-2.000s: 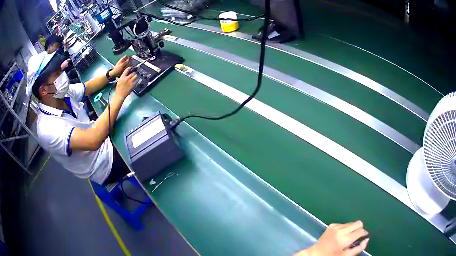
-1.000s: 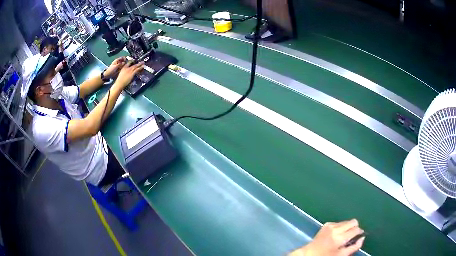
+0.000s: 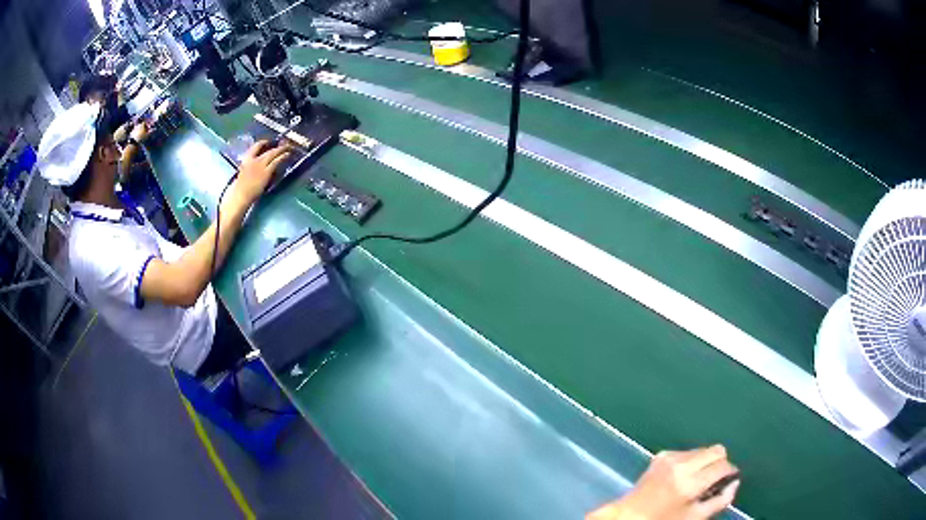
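My left hand [image 3: 675, 485] is at the bottom edge, right of centre, over the bench's front ledge. Its fingers are curled together around a small dark thing [image 3: 721, 484], mostly hidden and cut off, so I cannot tell what it is. My right hand is out of the picture. A dark module [image 3: 343, 197] with shiny fittings lies on the green surface beside the neighbour's black-based fixture. Another dark module [image 3: 799, 233] lies near the fan, partly hidden by it.
A white desk fan [image 3: 894, 305] stands at the right edge. A dark grey box [image 3: 294, 295] sits on the front ledge [image 3: 437, 406], its black cable [image 3: 513, 132] hanging across the bench. A masked coworker [image 3: 122, 254] sits at left by the black fixture [image 3: 279, 91]. A yellow-white roll [image 3: 449, 46] stands farther back.
A module now lies beside the neighbour's fixture. The module near the fan has come further into view, leftwards. The coworker's head has turned away and one hand has moved. My left hand has barely moved.
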